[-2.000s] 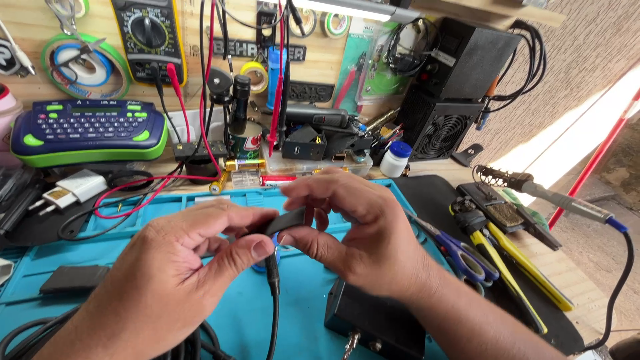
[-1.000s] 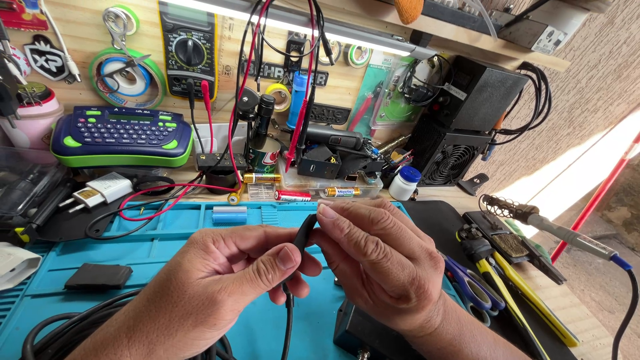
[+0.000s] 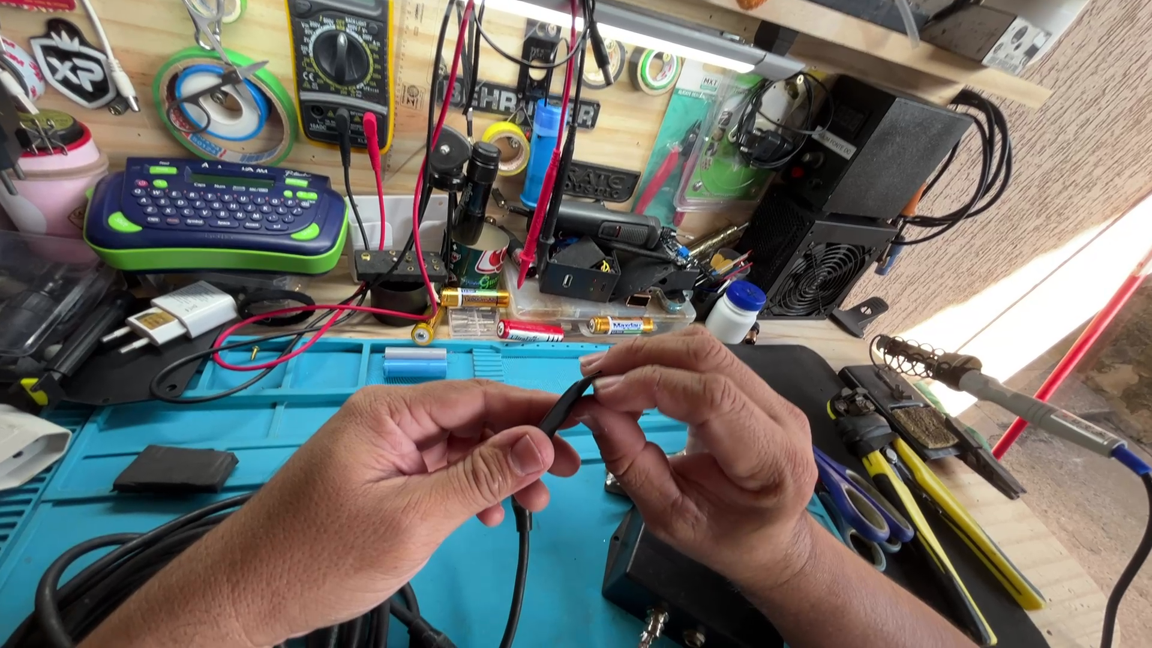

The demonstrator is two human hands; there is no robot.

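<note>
My left hand point(image 3: 450, 468) holds the black sleeve on a cable point(image 3: 563, 409) between thumb and fingers. At the sleeve's thin upper end, my right hand point(image 3: 711, 441) pinches the tip with thumb and fingertips. Below the left fingers the black cable point(image 3: 520, 567) hangs down over the blue work mat point(image 3: 297, 441). A thicker coil of black cable point(image 3: 126, 576) lies under my left forearm. Partly hidden beneath my right hand sits a black box with metal connectors point(image 3: 675, 585). The wrapping inside my left fingers is partly hidden.
Purple-handled scissors point(image 3: 859, 504), yellow-handled pliers point(image 3: 936, 531) and a soldering iron point(image 3: 1035, 409) in its coil holder are at the right. Batteries point(image 3: 531, 331) and a white bottle point(image 3: 736, 310) line the mat's back edge. A label maker point(image 3: 216, 211) and a multimeter point(image 3: 340, 72) stand behind.
The black sleeve, nearly level between my hands two seconds ago, now slants upward to the right. My right fingers have moved onto its upper tip. The view has shifted somewhat.
</note>
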